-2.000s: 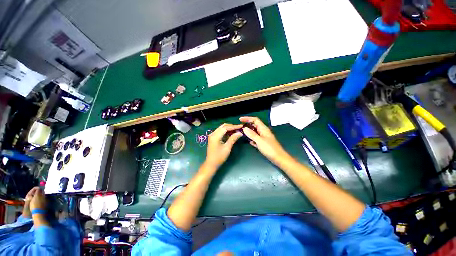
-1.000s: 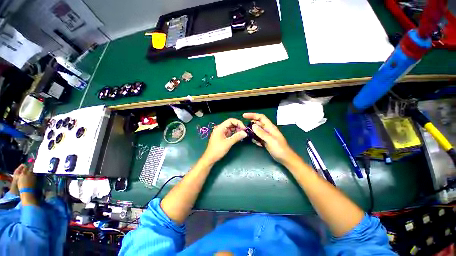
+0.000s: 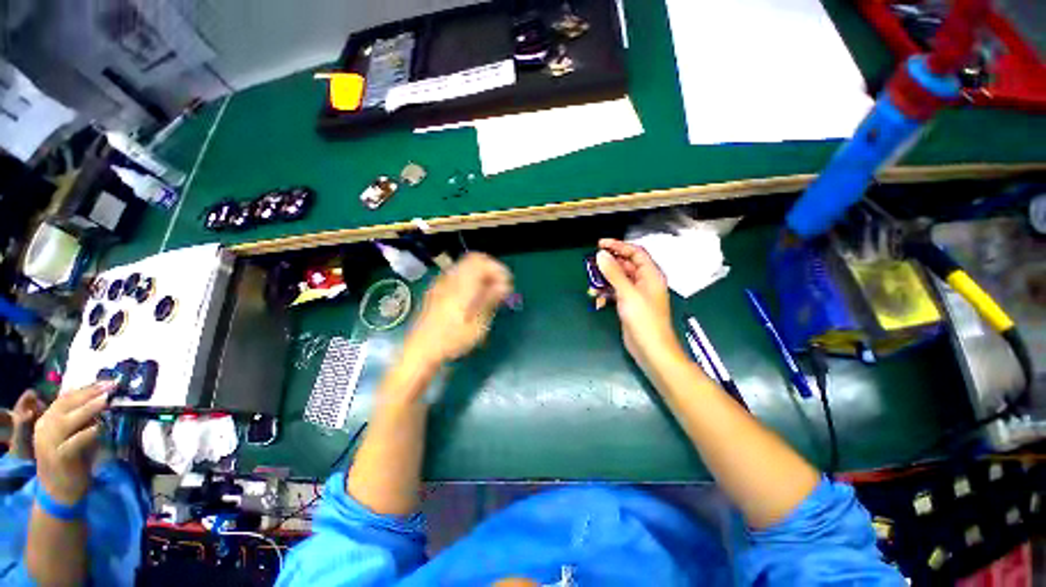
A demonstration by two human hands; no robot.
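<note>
A small black module (image 3: 595, 275) is held between the thumb and fingers of my right hand (image 3: 634, 289), above the green mat near the shelf edge. A small yellowish part shows at its lower end. My left hand (image 3: 462, 304) is apart from it, further left, over the mat beside the round clear screw dish (image 3: 385, 304). The left hand is blurred and its fingers are curled; whether it holds anything cannot be told. Pink bands (image 3: 513, 302) show just right of its fingers.
The blue electric screwdriver (image 3: 855, 161) hangs at the right. A white tissue (image 3: 688, 258), marker pen (image 3: 713, 358) and blue pen (image 3: 779, 343) lie on the mat. At far left, another person's hand (image 3: 71, 436) touches a black module on the white box (image 3: 161, 333).
My hands have parted. The left has moved away left towards the dish, and the right keeps the module. The other person's hand has reached up to the white box.
</note>
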